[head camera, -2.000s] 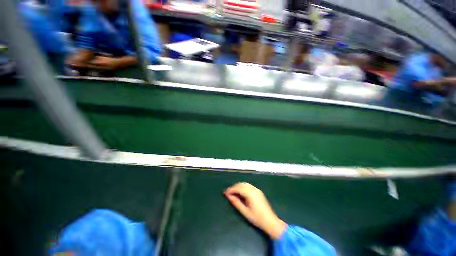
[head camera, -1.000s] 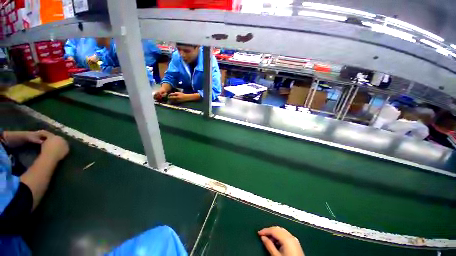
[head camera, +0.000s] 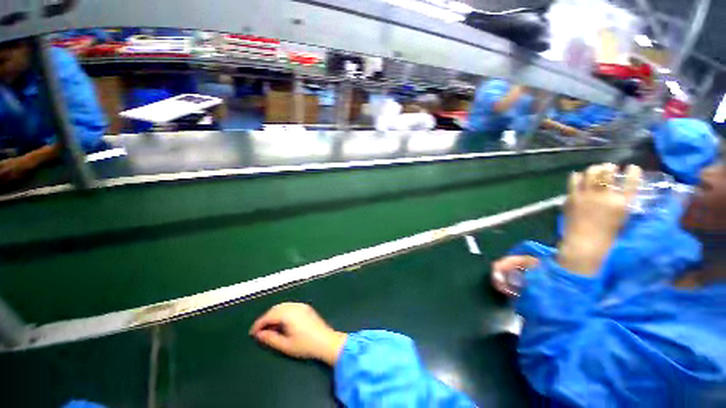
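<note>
My right hand (head camera: 298, 331) rests on the dark green bench top (head camera: 239, 370) near its far edge, left of centre. Its fingers are loosely curled, with thumb and fingertips close together. The view is blurred, and whether anything tiny lies between them cannot be told. A light-blue sleeve covers the wrist. My left hand is not in view; only a small patch of blue cloth shows at the bottom left edge. The white guard rail (head camera: 263, 283) runs just beyond my right hand, with the green conveyor belt (head camera: 231, 247) behind it.
At the right, a person in a blue smock (head camera: 621, 335) raises a clear cup or bottle (head camera: 649, 187) towards the face. A small white strip (head camera: 473, 245) lies on the bench. A grey post (head camera: 60, 119) and overhead shelf (head camera: 318, 28) stand beyond. Other people sit across the belt.
The view has swung to the right. The neighbour on the left has left the picture, and the one on the right with the clear cup has come in. My right hand still rests on the bench.
</note>
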